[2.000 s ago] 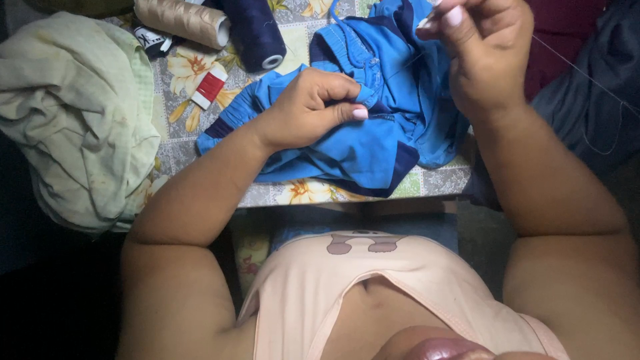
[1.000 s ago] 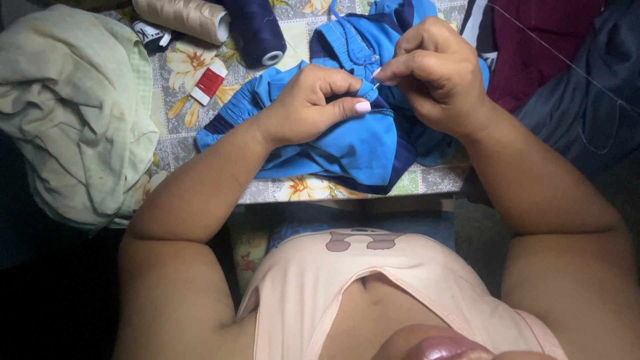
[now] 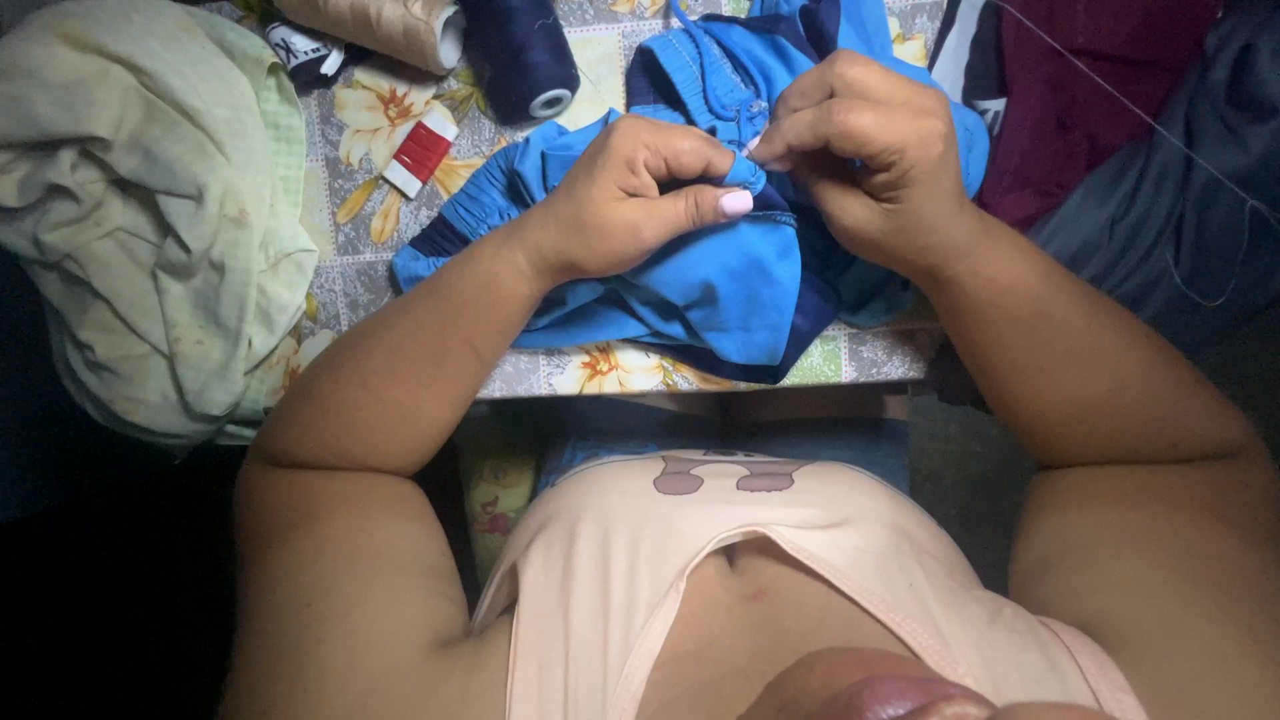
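Observation:
A blue garment with dark navy panels and an elastic waistband (image 3: 690, 310) lies bunched on the table. My left hand (image 3: 650, 195) pinches a fold of its blue cloth between thumb and forefinger. Close beside it, my right hand (image 3: 865, 155) has its thumb and fingertips together at the same fold; whether they grip the cloth or a needle is hidden. A pale thread (image 3: 1120, 95) runs across the upper right and hangs in a loop over dark cloth.
A tan thread cone (image 3: 385, 30), a navy thread cone (image 3: 520, 60) and a card wound with red thread (image 3: 422, 152) lie on the floral tablecloth (image 3: 610, 368). Pale crumpled cloth (image 3: 150, 220) is at the left; maroon cloth (image 3: 1075, 90) and dark cloth (image 3: 1190, 190) are at the right.
My right hand was raised at the upper right, apart from my left; it has come down and left to the blue fold. My left hand keeps its pinch on the cloth.

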